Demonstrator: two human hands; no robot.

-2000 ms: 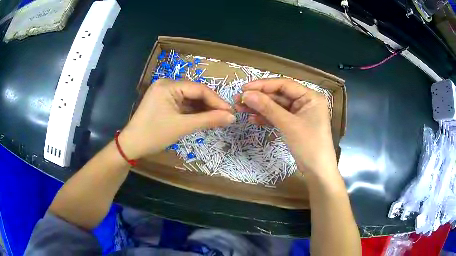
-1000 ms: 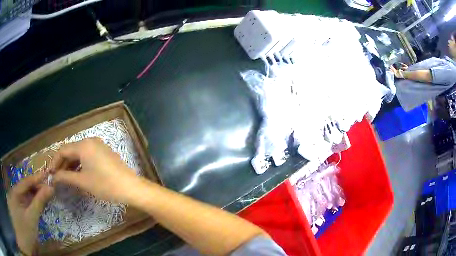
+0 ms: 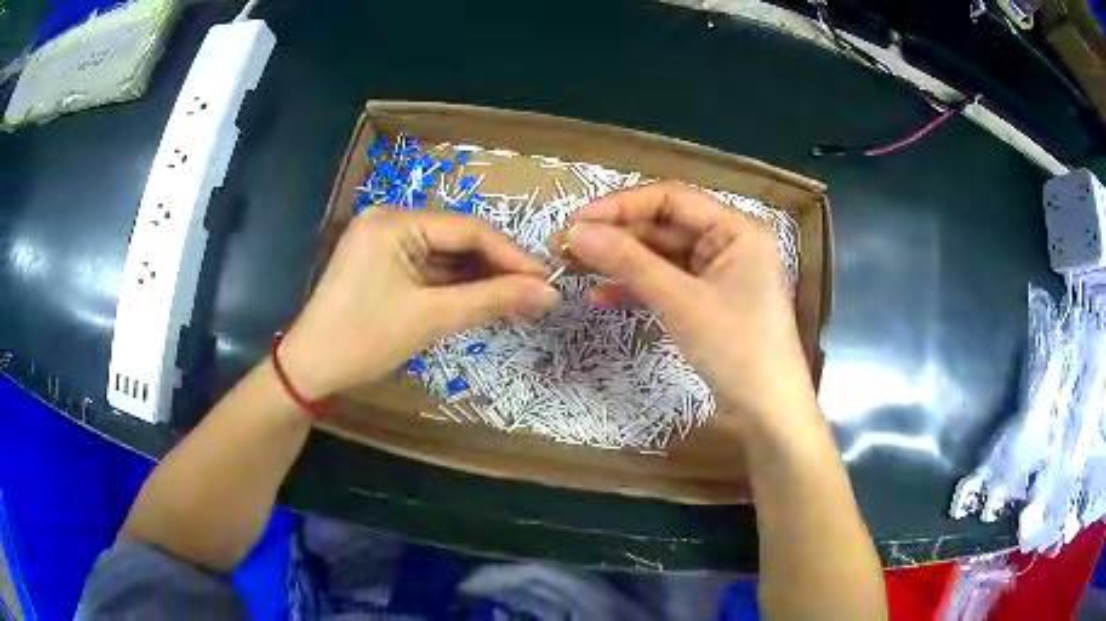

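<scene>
A shallow brown cardboard tray (image 3: 546, 482) lies on the dark-green bench. Thin white sleeves (image 3: 606, 388) fill most of it, and small blue components (image 3: 406, 172) lie at its left end, a few more near the lower left. My left hand (image 3: 425, 285), with a red string at the wrist, pinches a thin white sleeve (image 3: 557, 274) between thumb and forefinger above the tray. My right hand (image 3: 691, 273) is close to its right, fingertips pinched on a tiny part (image 3: 566, 248), too small to name. The fingertips of the two hands are a small gap apart.
A long white power strip (image 3: 178, 218) lies left of the tray. A pale taped board edge (image 3: 91, 58) is at the upper left. A dark-pink wire (image 3: 910, 140) lies at the back right. A white socket block (image 3: 1075, 221) and bagged cords (image 3: 1049, 425) are at the right, above a red bin (image 3: 916, 594).
The view swung right to the piled sockets and another person, then back to the tray. Both hands stay pinched over the tray; a white sleeve now shows at my left fingertips.
</scene>
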